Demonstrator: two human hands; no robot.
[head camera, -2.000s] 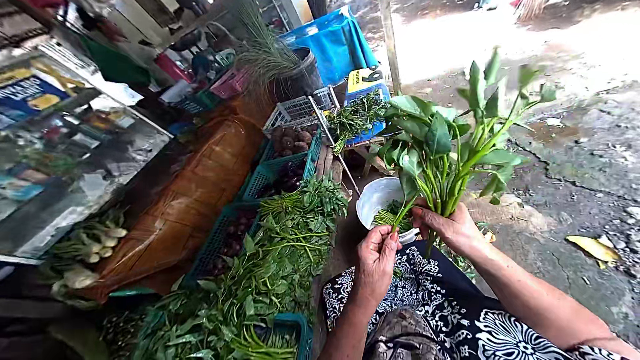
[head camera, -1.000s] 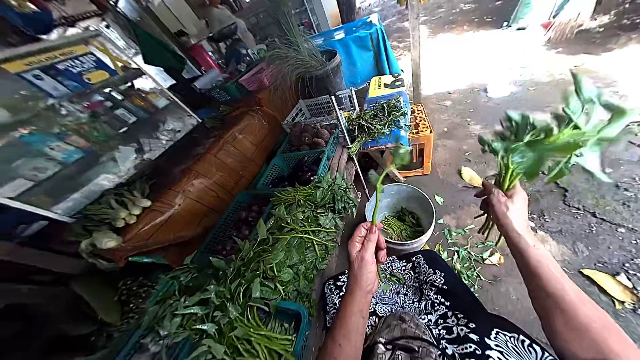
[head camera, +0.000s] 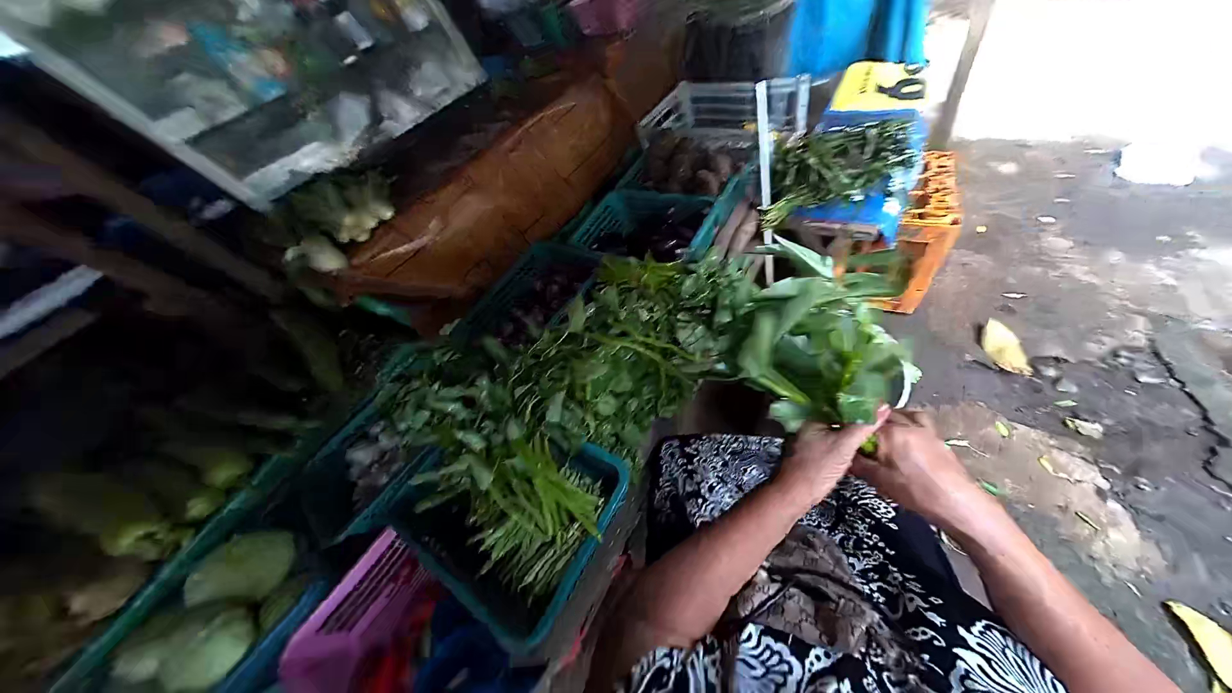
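Observation:
A bunch of leafy green stalks (head camera: 804, 337) stands up out of both my hands, over the patterned cloth on my lap. My left hand (head camera: 818, 457) and my right hand (head camera: 905, 457) meet around the lower stems, fingers closed. The leaves hide most of the white basin (head camera: 908, 380) behind them; only a bit of its rim shows. Left of my hands, heaps of leafy greens (head camera: 616, 356) spread over the crates, and a teal crate (head camera: 616, 481) of cut green stems lies nearest to my left forearm.
Crates of eggplants (head camera: 664, 236) and brown root vegetables (head camera: 688, 168) line the stall. A pink crate (head camera: 356, 616) and pale green gourds (head camera: 236, 568) are at lower left. An orange crate (head camera: 929, 250) stands beyond the bunch, near a thin post (head camera: 765, 144). Yellow leaves (head camera: 1004, 346) lie on the ground.
My right hand has come back from the far right with the bunch, and my hands are now together. The single stalk in my left hand is no longer distinct. The view has turned left.

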